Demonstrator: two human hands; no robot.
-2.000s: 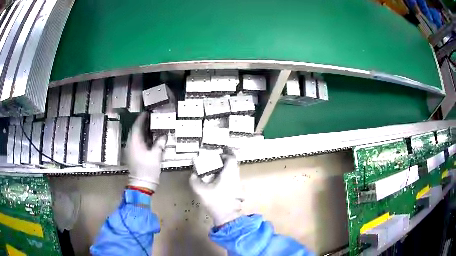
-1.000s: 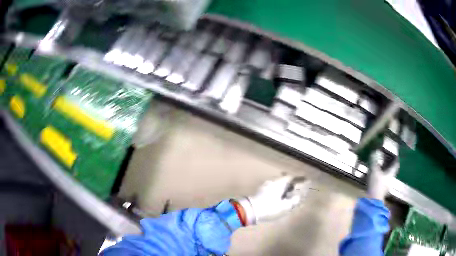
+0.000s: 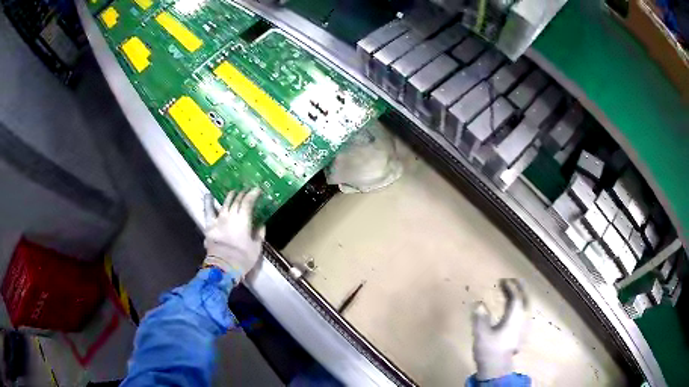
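My left hand [image 3: 234,236], in a white glove, is at the near corner of a large green printed circuit board [image 3: 261,155]. Its fingers lie over the board edge and its thumb is at the edge; the underside of the grip is hidden. The board carries yellow strips [image 3: 261,103]. My right hand [image 3: 500,332], also gloved, is over the beige line bed [image 3: 423,249] at the lower right, with fingers apart and nothing in it.
A crumpled whitish item [image 3: 366,162] lies beside the board. Medium heatsinks [image 3: 472,113] and small heatsinks [image 3: 604,219] stand on the green shelf behind the metal rail [image 3: 521,212]. A red box [image 3: 53,287] is on the floor at left. Another board with yellow strips is at upper left.
The view has swung left towards the boards. My left hand has moved from over the bed to the board corner. My right hand has left the small heatsinks and is over the bed.
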